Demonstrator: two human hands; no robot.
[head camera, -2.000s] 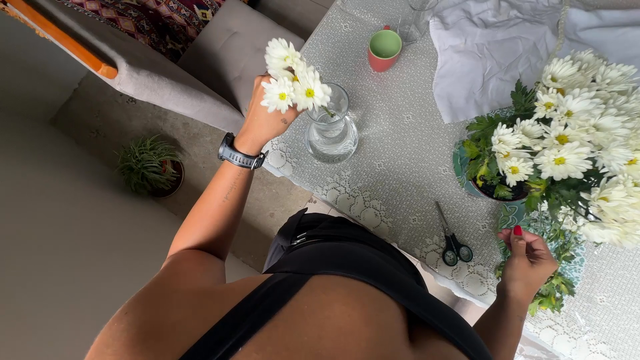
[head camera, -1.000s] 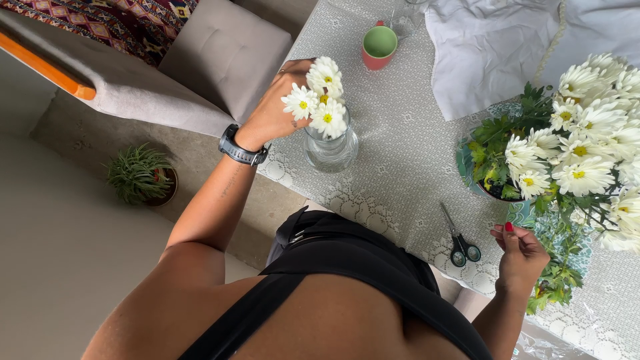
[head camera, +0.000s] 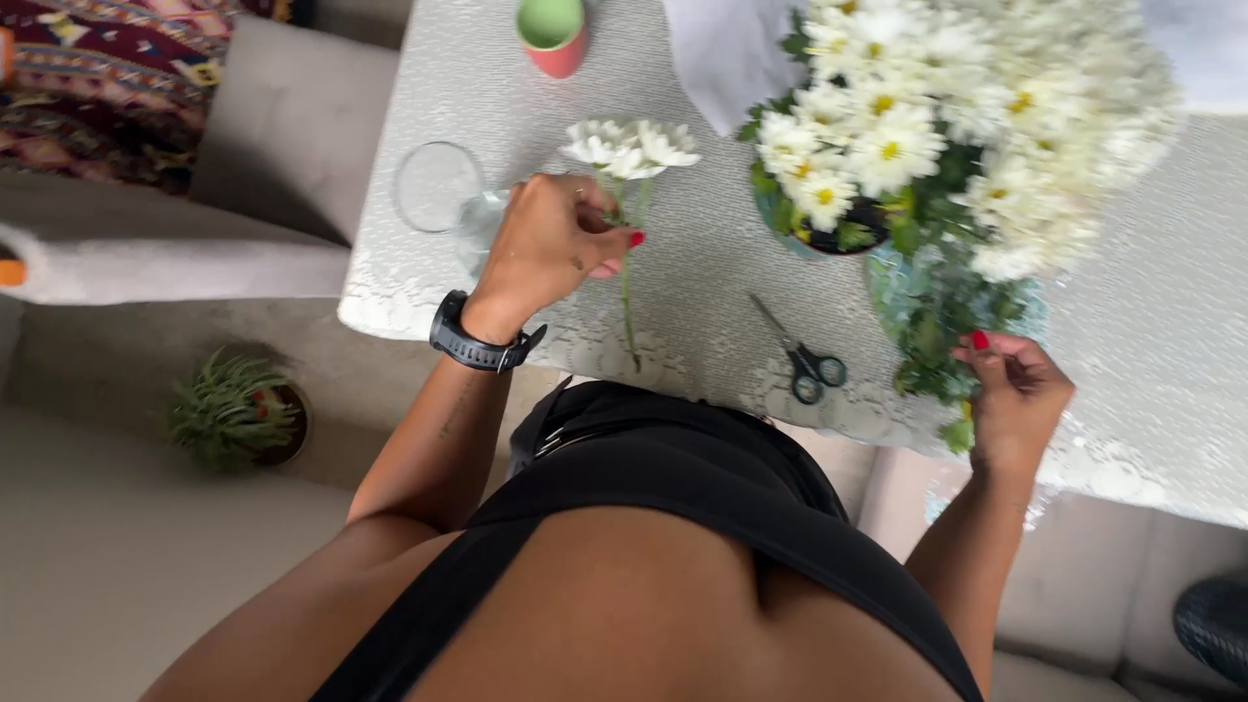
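Note:
My left hand (head camera: 551, 239), with a black watch on its wrist, pinches the stem of a small spray of white daisy-like flowers (head camera: 632, 148); the stem's lower end points toward me. Partly hidden behind that hand is a clear glass vase (head camera: 439, 185), its round rim to the left. My right hand (head camera: 1019, 390) is beside the leafy stems (head camera: 941, 336) below the large white bunch (head camera: 897, 146); its thumb and fingertips are close together, and I cannot tell whether they grip a stem. Scissors with black handles (head camera: 811, 372) lie on the tablecloth between the hands.
A red cup with a green inside (head camera: 553, 37) and a white cloth (head camera: 731, 58) are on the far part of the lace-edged tablecloth (head camera: 682, 322). A cushioned chair (head camera: 292, 127) stands at the left, above a potted plant (head camera: 239, 414) on the floor.
My left hand has lifted the small flower spray from over the vase and moved it to the right, so its stem shows. The view has shifted closer to the table.

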